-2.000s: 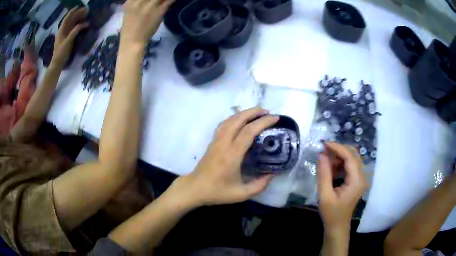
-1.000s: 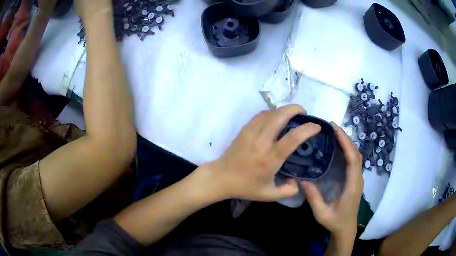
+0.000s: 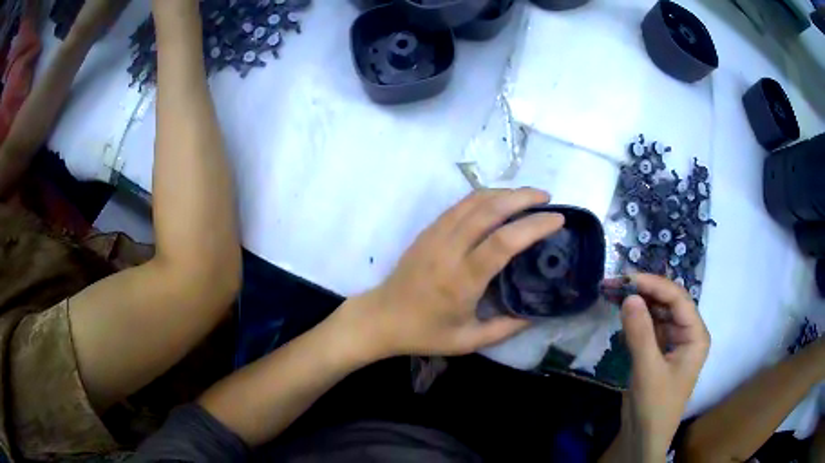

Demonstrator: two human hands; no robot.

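My left hand (image 3: 452, 271) grips a black rounded-square housing (image 3: 554, 264) from its left side, near the table's front edge. The housing's open side faces me and a round hub shows on its floor. My right hand (image 3: 665, 335) is just right of the housing and pinches a small dark insert (image 3: 617, 289) between thumb and fingertip, close to the housing's right wall. A heap of small legged inserts with pale round centres (image 3: 665, 235) lies behind my right hand.
More housings stand at the back (image 3: 403, 54) and right (image 3: 680, 41). Another insert heap (image 3: 249, 32) lies at back left. Another person's arm (image 3: 194, 163) reaches across on the left; another forearm (image 3: 760, 398) is at lower right. Crinkled clear film (image 3: 497, 149) lies mid-table.
My right hand first went onto the housing's right side, then moved off it to the right and now pinches an insert. The housing moved right in my left hand and now tilts differently.
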